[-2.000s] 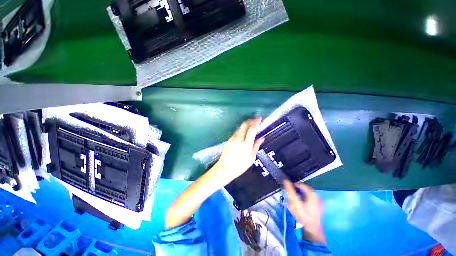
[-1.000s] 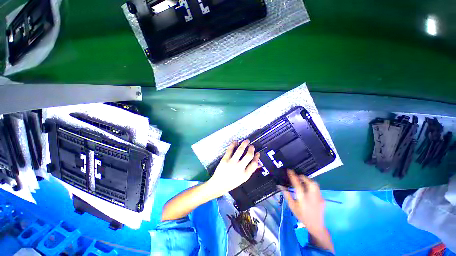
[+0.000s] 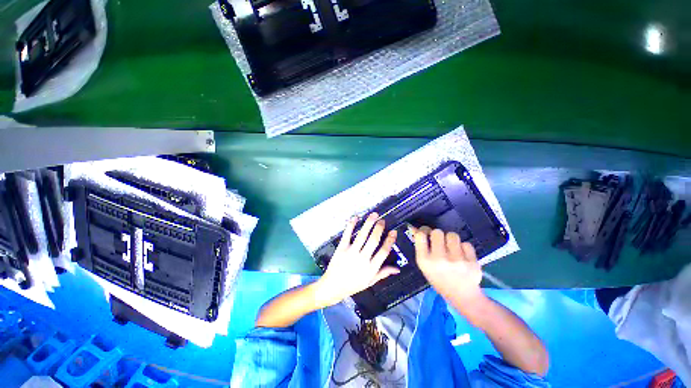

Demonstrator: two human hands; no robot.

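Note:
A black ribbed panel lies tilted on a white foam sheet at the bench's front edge. My left hand rests flat on its left half, fingers spread, holding nothing. My right hand is closed over the panel's centre. A thin rod shows faintly behind this hand, and a small tip shows in front of its fingers; the grip itself is hidden. One white centre piece shows between my hands; my right hand covers the area beside it.
Stacked panels with white sheets lie at left, below a grey metal rail. Black strips lie in a pile at right. Panels on sheets lie on the green belt. Another person's pale sleeve is at lower right.
The belt panels have moved right. My right hand has moved up onto the panel's centre and closed. My left hand has shifted down from the upper edge and spread flat. The worked panel's grey centre bar no longer shows.

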